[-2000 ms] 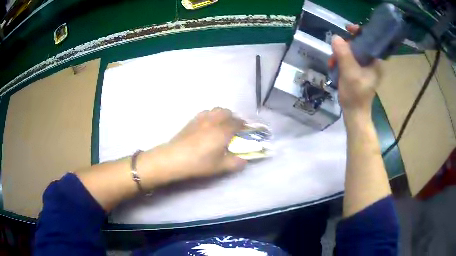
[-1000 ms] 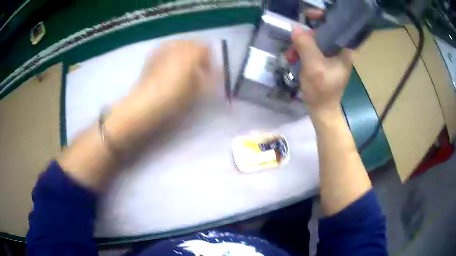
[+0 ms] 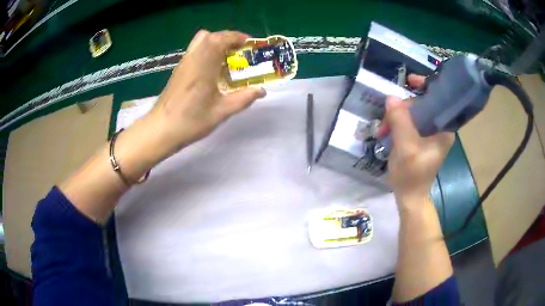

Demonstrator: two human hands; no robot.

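Note:
My left hand (image 3: 197, 83) holds a cream device half-shell (image 3: 260, 61), open side up, over the bench's back edge; yellow and dark parts show inside. A second half-shell (image 3: 341, 229) lies open side up on the white mat (image 3: 239, 197). My right hand (image 3: 412, 143) grips the grey electric screwdriver (image 3: 449, 95), its lower end at the front of the screw feeder (image 3: 364, 113). The fingers hide part of the feeder, and the screwdriver's tip is hard to make out.
A thin dark stick (image 3: 309, 131) lies left of the feeder. Cardboard sheets lie at left (image 3: 54, 173) and right (image 3: 508, 161). The black cord (image 3: 517, 143) loops over the right side. Another shell (image 3: 100, 43) sits on the green conveyor (image 3: 149, 36).
My left hand has left the shell on the mat, moved to the back edge and now holds another shell. My right hand stays at the feeder with the screwdriver. The camera view has shifted.

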